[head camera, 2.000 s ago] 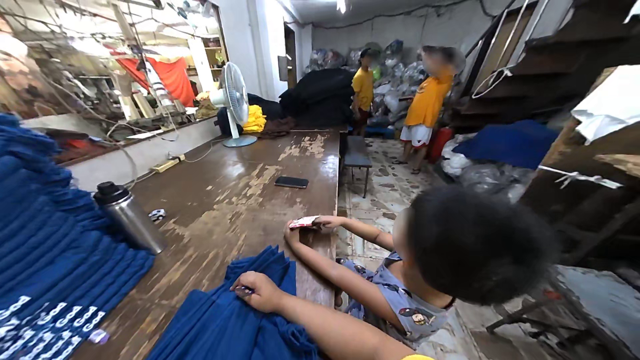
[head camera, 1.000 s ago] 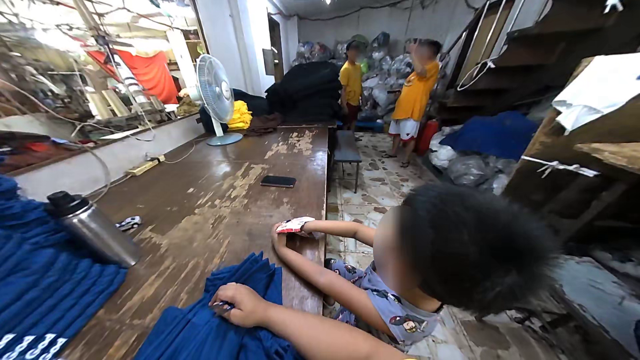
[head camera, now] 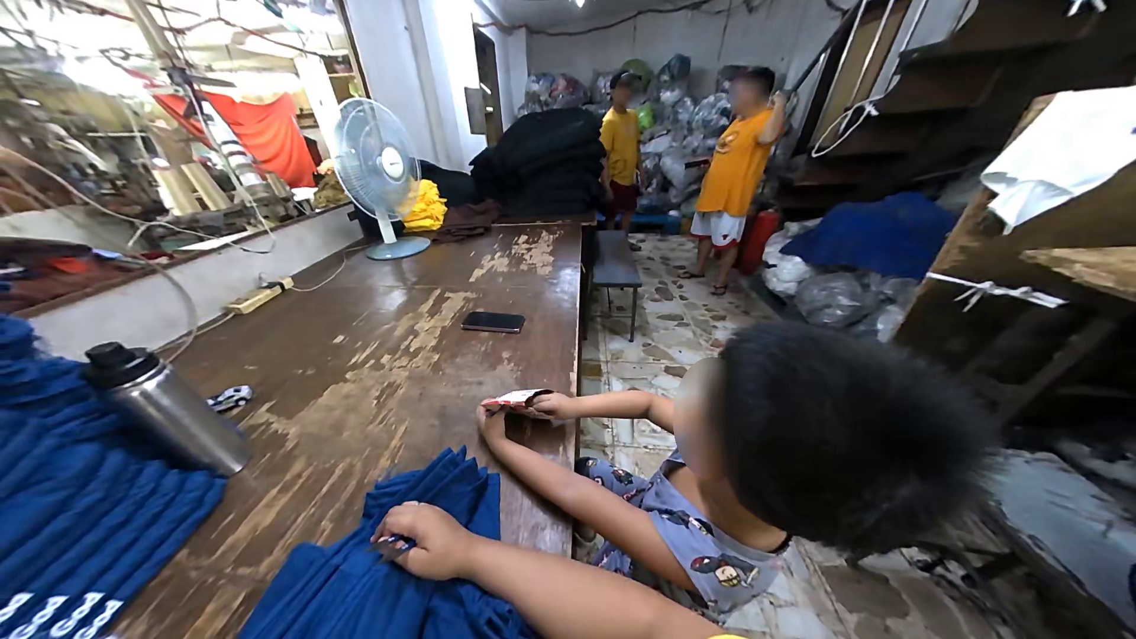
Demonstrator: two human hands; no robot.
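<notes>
My right hand [head camera: 426, 540] rests on a bunched pile of blue fabric [head camera: 444, 590] near the table's front edge. Its fingers are closed on a small cutting tool [head camera: 390, 548] with a short metal blade, perhaps thread snips; the palm hides the rest. My left hand is out of view. Farther left lies a stack of folded blue fabric [head camera: 98, 506], with white markings at its lower end. A steel bottle with a black lid [head camera: 182, 417] leans against that stack. Beyond it is a small toy car [head camera: 230, 398].
At the right edge of the wooden table [head camera: 355, 390], a seated person [head camera: 843, 435] holds a red and white packet [head camera: 517, 400]. A phone [head camera: 493, 322], a fan [head camera: 382, 173] and dark fabric piles [head camera: 541, 160] are farther back. Two people [head camera: 735, 169] stand beyond a bench [head camera: 614, 259].
My right hand stays on the blue fabric with the small tool in its fingers. The seated person's hands remain at the packet. The view has shifted a little.
</notes>
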